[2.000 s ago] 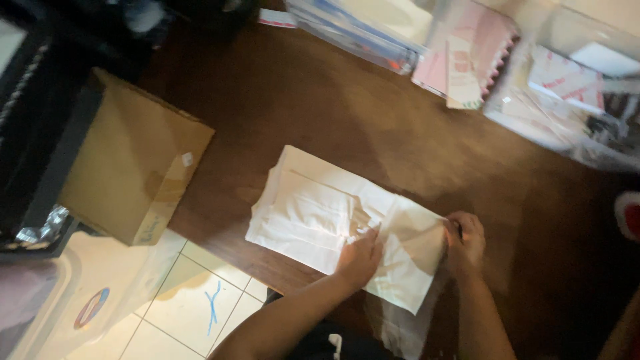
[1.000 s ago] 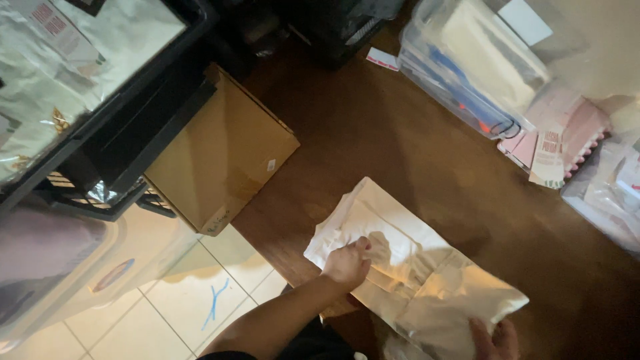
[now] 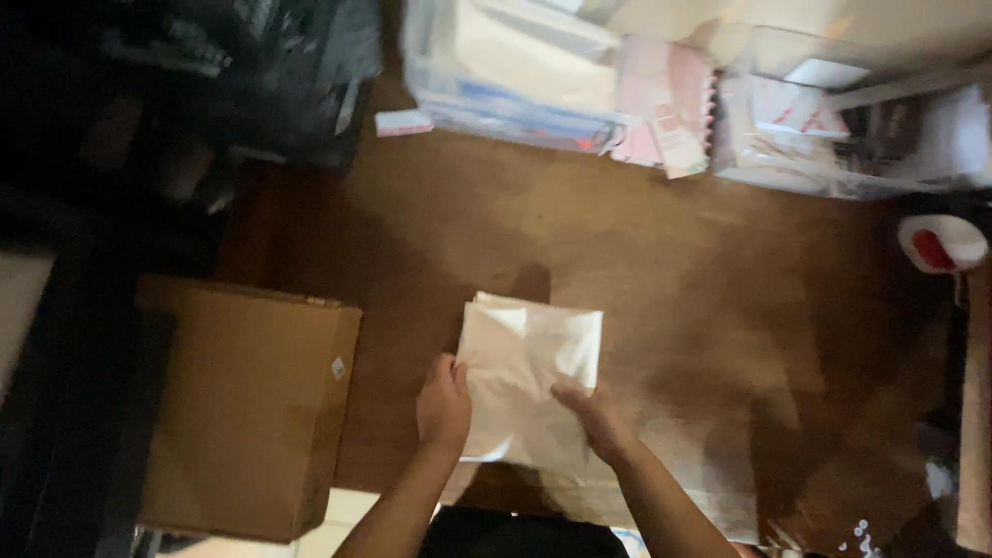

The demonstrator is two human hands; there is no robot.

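A folded white sheet-like packet (image 3: pixel 527 372), smooth and slightly shiny, is between my two hands over the brown wooden table. My left hand (image 3: pixel 446 403) grips its left edge, with the thumb near the top surface. On the right side, my right hand (image 3: pixel 593 415) holds the packet, its thumb lying on top and the other fingers hidden underneath or blurred. Whether the packet is paper, fabric or plastic cannot be told. A clear plastic sheet or bag (image 3: pixel 682 473) lies by my right forearm at the table's near edge.
A cardboard box (image 3: pixel 240 411) stands at the left. Along the far edge are a clear plastic container (image 3: pixel 511 93), pink scalloped papers (image 3: pixel 663 93), a clear bin of packets (image 3: pixel 783 147) and a small white card (image 3: pixel 404 122). A red-and-white round object (image 3: pixel 942 243) sits at the right.
The white packet was long and spread out; it is now folded into a shorter, squarer shape. My left hand has moved from its top surface to its left edge. The view has turned.
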